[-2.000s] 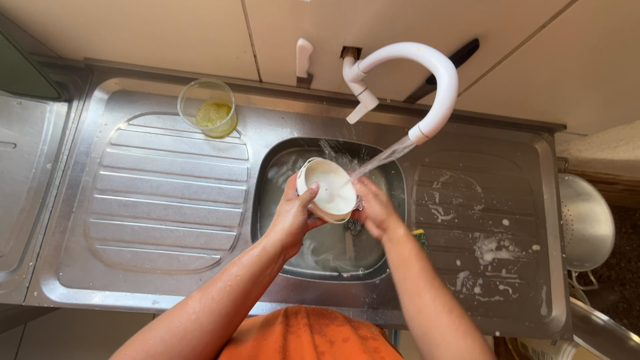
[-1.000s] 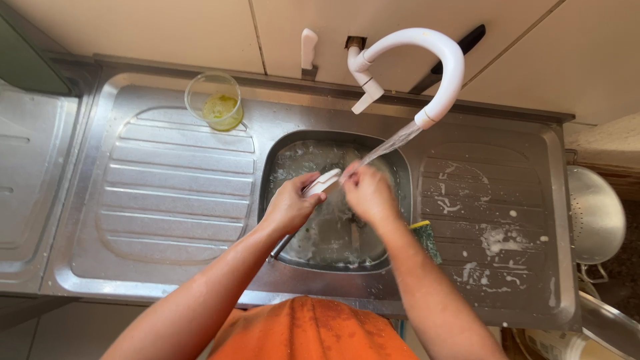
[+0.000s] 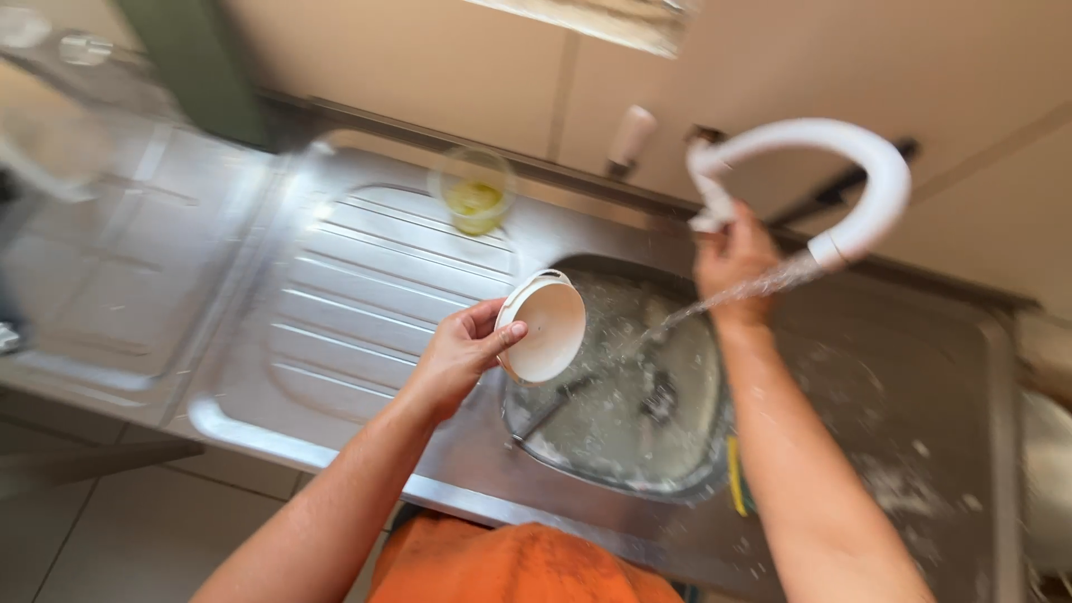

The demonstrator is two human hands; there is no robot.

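My left hand (image 3: 473, 347) grips a small white plastic cup or lid (image 3: 548, 331) by its rim, tilted over the left edge of the steel sink basin (image 3: 611, 486). Up at the wall, my right hand (image 3: 737, 260) is on the lever handle (image 3: 712, 201) of the white curved faucet (image 3: 871, 167); the fingers are partly hidden. Water runs from the spout past my right wrist into the basin, where cloudy water and a dark utensil handle (image 3: 553, 410) show.
A clear plastic tub (image 3: 476, 197) with yellow-green contents stands on the ribbed drainboard (image 3: 360, 293). A yellow-and-green sponge (image 3: 739, 477) lies right of the basin. A knife with a white handle (image 3: 632, 138) is at the wall. Foam spots the right drainboard (image 3: 888, 419).
My right hand has left the area over the basin and reached up to the faucet lever. My left hand has moved left with the white piece. The view has swung and tilted.
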